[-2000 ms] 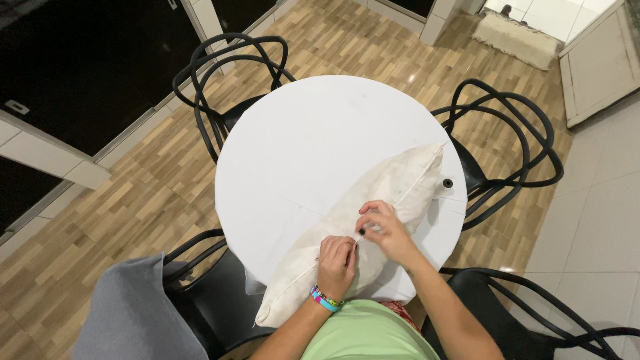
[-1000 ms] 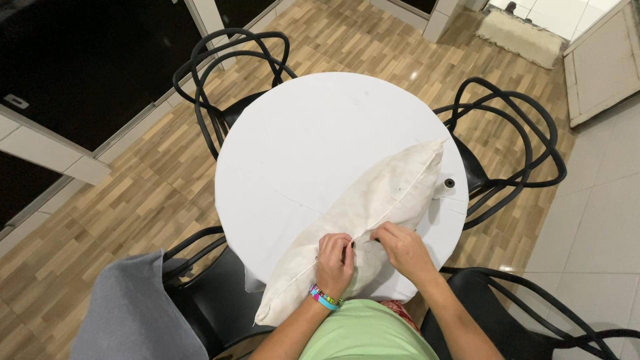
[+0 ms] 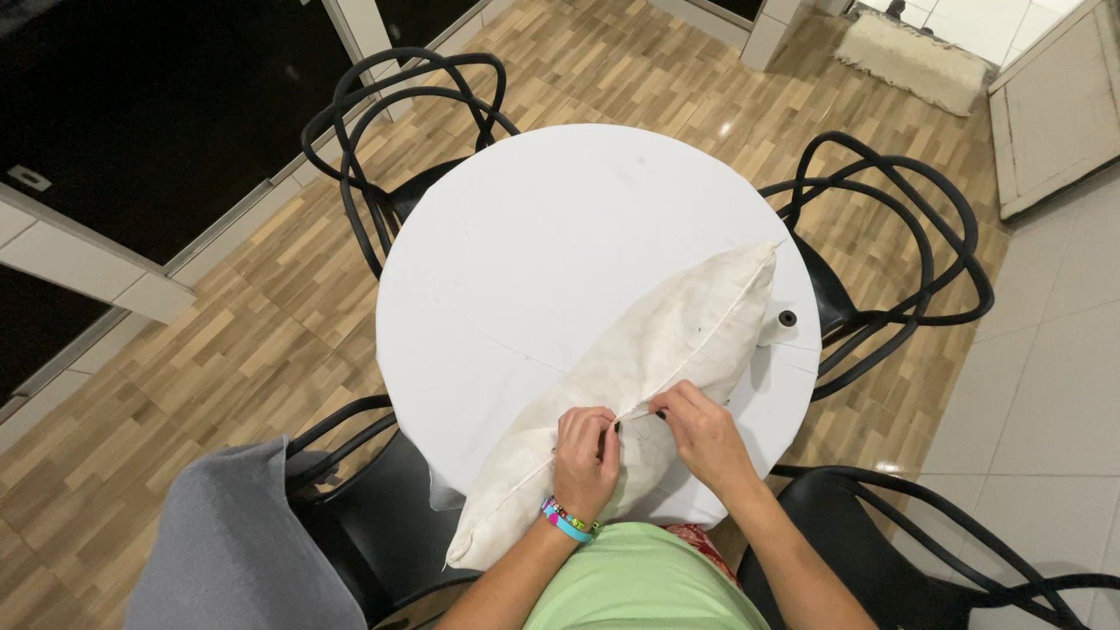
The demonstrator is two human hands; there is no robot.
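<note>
A stuffed off-white fabric pillow lies slantwise on the white-covered round table, its long seam facing up. My left hand, with colourful bracelets at the wrist, pinches the fabric along the middle of the seam. Just right of it, my right hand has thumb and finger closed together close above the seam, over a fine loop of what looks like thread. Whether a needle is between those fingertips is too small to tell. A spool of white thread with a dark core stands beside the pillow's upper right end.
Black chairs with looped backs surround the table, one at upper left, one at right, others at lower left and lower right. Grey cloth drapes the lower left chair. A cream rug lies by a doorway.
My right hand, raised over the pillow two seconds ago, came down to the seam and now sits slightly right of my left hand. My left hand stays on the seam.
</note>
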